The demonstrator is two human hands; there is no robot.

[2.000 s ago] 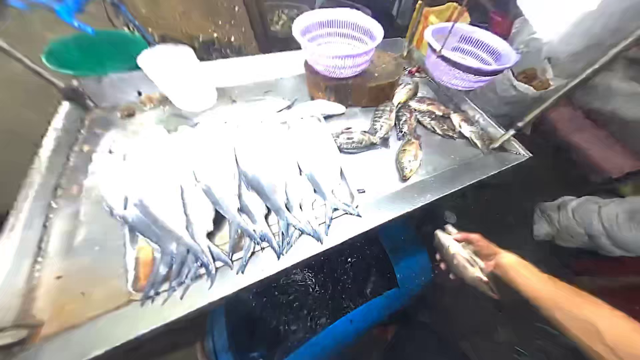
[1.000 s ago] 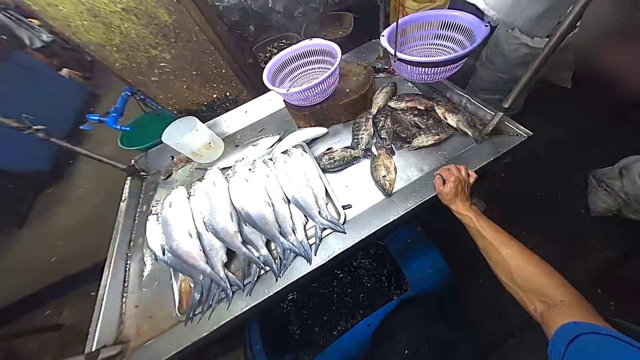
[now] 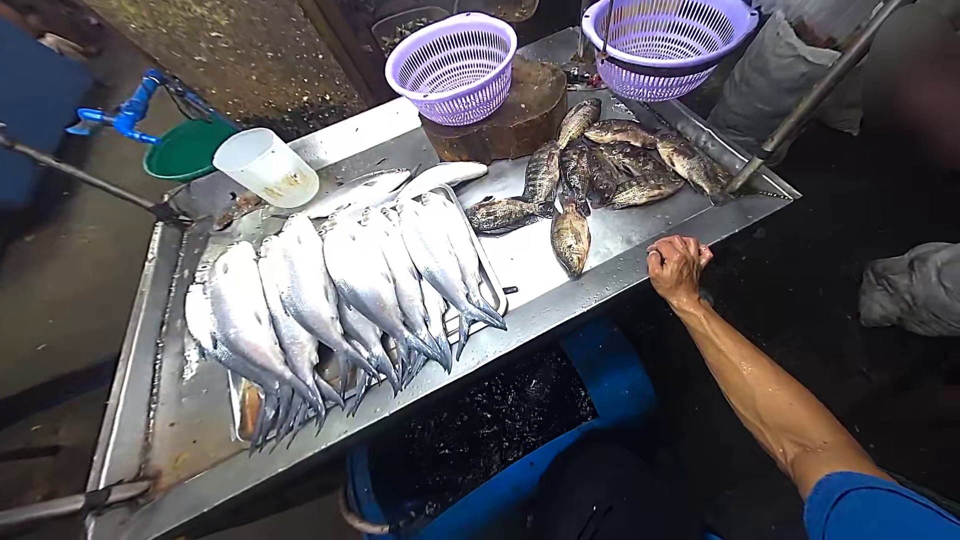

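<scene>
My right hand (image 3: 676, 268), its fingers curled, rests on the front rim of a stainless steel table (image 3: 540, 322) and shows no object in it. Left of it lies a dark, mottled fish (image 3: 571, 238), with a heap of similar fish (image 3: 600, 161) behind. Several silvery fish (image 3: 367, 274) lie side by side on a metal tray (image 3: 491, 281), tails toward the front edge. Two more silvery fish (image 3: 360, 193) lie behind them, near a translucent plastic container (image 3: 266, 169) tipped on its side. My left hand is out of view.
A purple plastic basket (image 3: 454, 71) sits on a round wooden block (image 3: 517, 124); another purple basket (image 3: 667, 45) stands at the back right. Below the front edge is a blue tub (image 3: 615, 375) of dark water. Metal poles (image 3: 817, 97) rise at the table's corners. A green basin (image 3: 187, 150) is behind.
Two seconds ago my right hand held a fish beyond the front edge; that fish is no longer in the hand, which has moved to the table's rim.
</scene>
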